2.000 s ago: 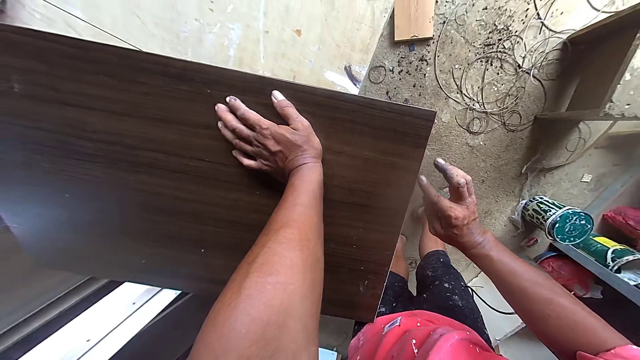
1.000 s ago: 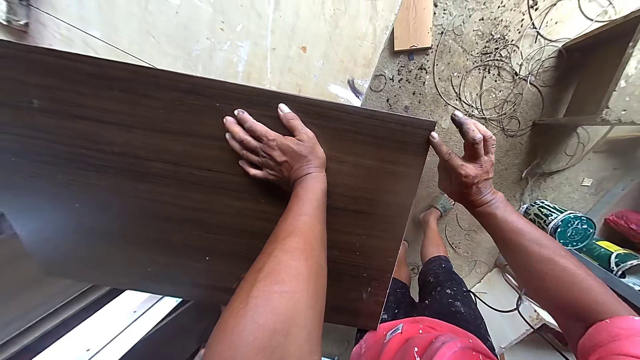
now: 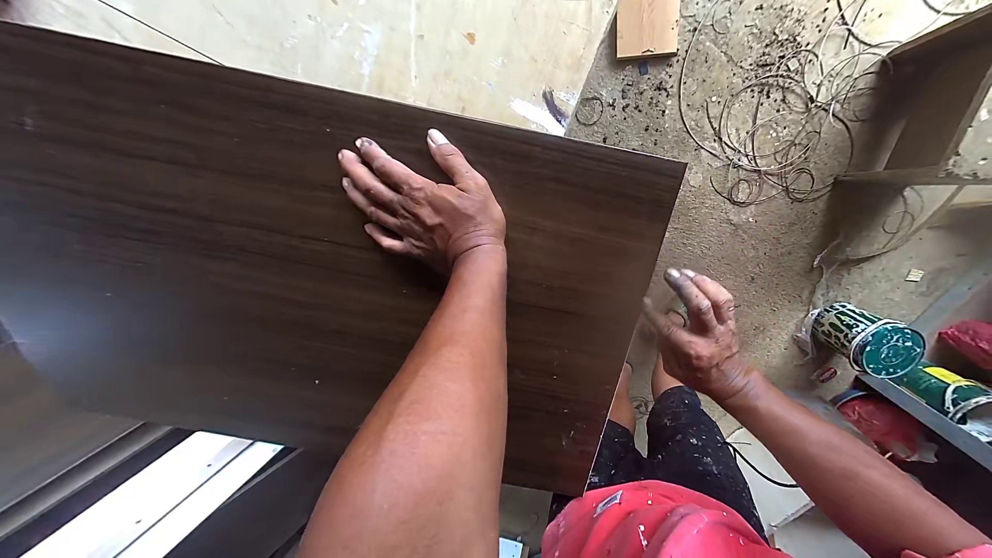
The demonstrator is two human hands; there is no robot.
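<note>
A large dark-brown wood-grain panel (image 3: 232,232) spans the left and middle of the view, its right end just past centre. My left hand (image 3: 430,201) lies flat on the panel's face with the fingers spread, gripping nothing. At the panel's right edge is my right hand (image 3: 697,333), fingers partly bent and apart, with nothing held. Its thumb side is blurred, and whether it touches the edge I cannot tell.
A pale, paint-stained board (image 3: 480,54) lies beyond the panel. Coiled wire (image 3: 775,132) and a light wooden piece (image 3: 648,27) are on the dirty floor. Green cans (image 3: 891,347) and a red bag (image 3: 876,422) stand at right, below an open wooden frame (image 3: 930,108).
My right hand was at the panel's upper right corner a second ago and is now lower along its right edge. My left hand has stayed on the panel's face.
</note>
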